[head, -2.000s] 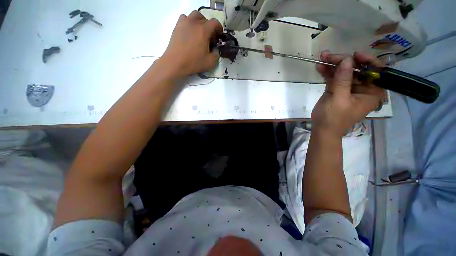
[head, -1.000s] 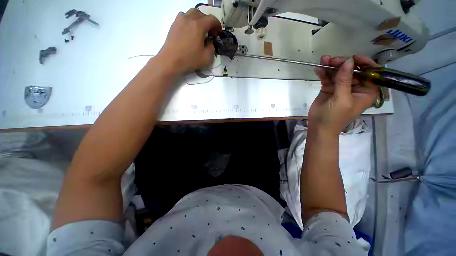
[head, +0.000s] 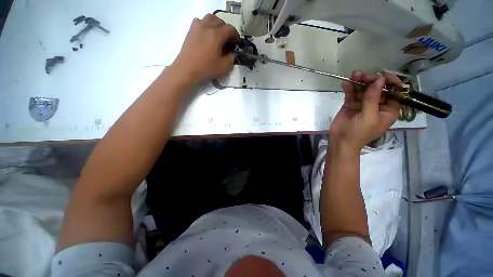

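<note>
My right hand (head: 367,105) holds the large screwdriver (head: 424,103) by the front of its yellow-and-black handle. Its long steel shaft runs left, with the tip at or near the dark rotary hook (head: 247,53) in the bed opening; the exact contact is too small to tell. My left hand (head: 208,48) is at the left side of the hook, fingers bent against it; its fingertips are partly hidden, so what they grip cannot be told. The cream-white machine head (head: 378,27) stands above and right of the hook.
On the table's left lie a half-moon needle plate (head: 43,108), a small dark block (head: 53,64) and a branched metal piece (head: 88,27). A thin thread loop (head: 217,86) lies below my left hand. Green looped handles (head: 408,111) are at the right end. Blue cloth (head: 470,162) hangs right.
The screwdriver handle has moved left and down from its earlier place, and the shaft slopes more. My left hand has stayed at the hook with small shifts. The hook looks turned.
</note>
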